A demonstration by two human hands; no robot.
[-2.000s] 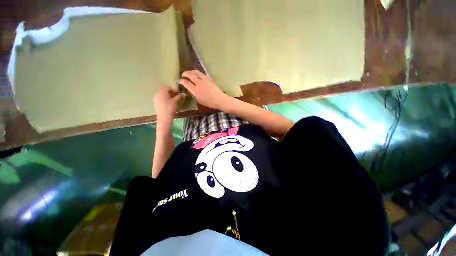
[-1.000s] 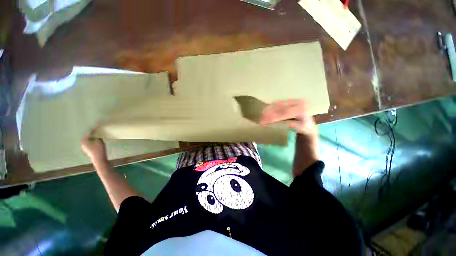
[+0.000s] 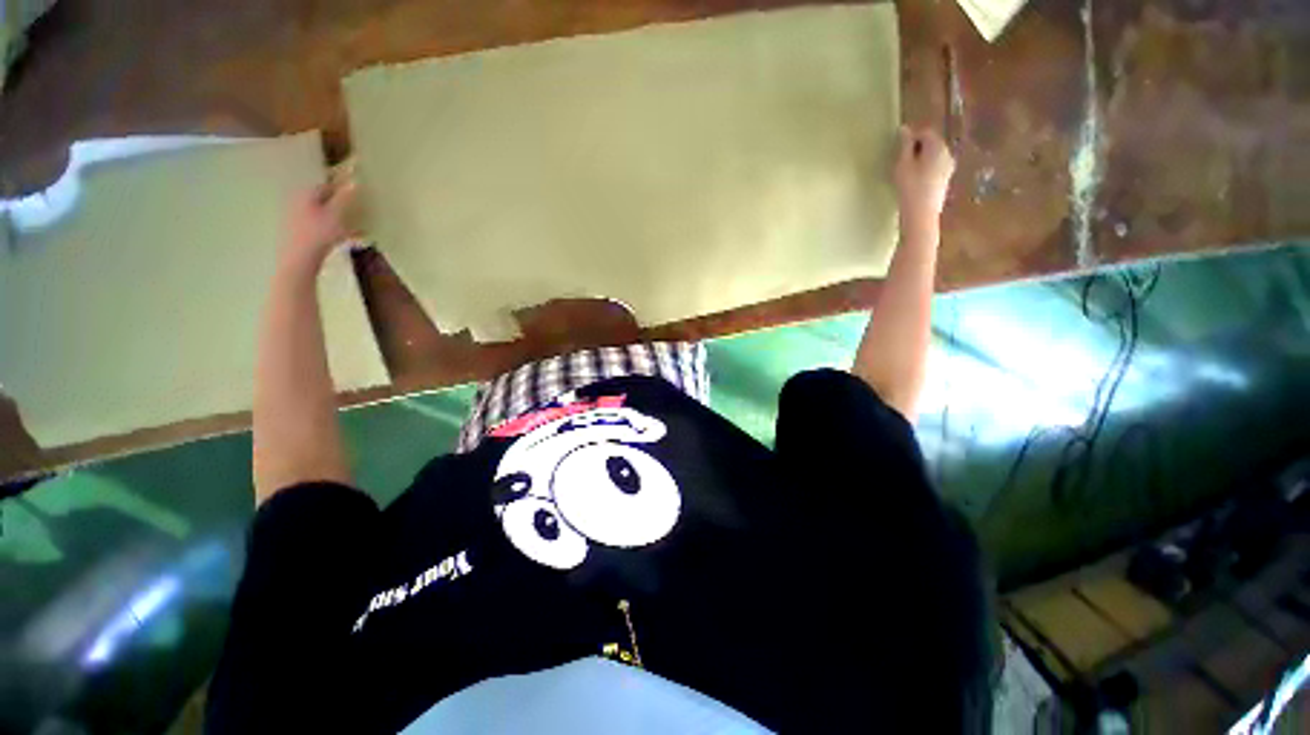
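Note:
A khaki cut panel [image 3: 632,158] lies in front of me, with a curved notch on its near edge. My left hand [image 3: 323,216] is at its left edge, fingers on the cloth. My right hand [image 3: 924,161] holds its right edge near the upper corner. Another khaki panel [image 3: 173,287] lies to the left, with a white sheet [image 3: 137,148] showing along its far edge. Whether more plies lie under the front panel cannot be told.
The brown wooden table [image 3: 1006,187] has a pale seam line at the right. A cream card [image 3: 991,12] is cut off by the top edge. A thin stick [image 3: 951,79] lies right of the panel. Green floor [image 3: 1149,345] shows beyond the near table edge.
The lifted khaki ply, folded and slanting between my hands a second ago, now lies spread on the right. My left hand has moved up and right; my right hand has moved up to the right edge.

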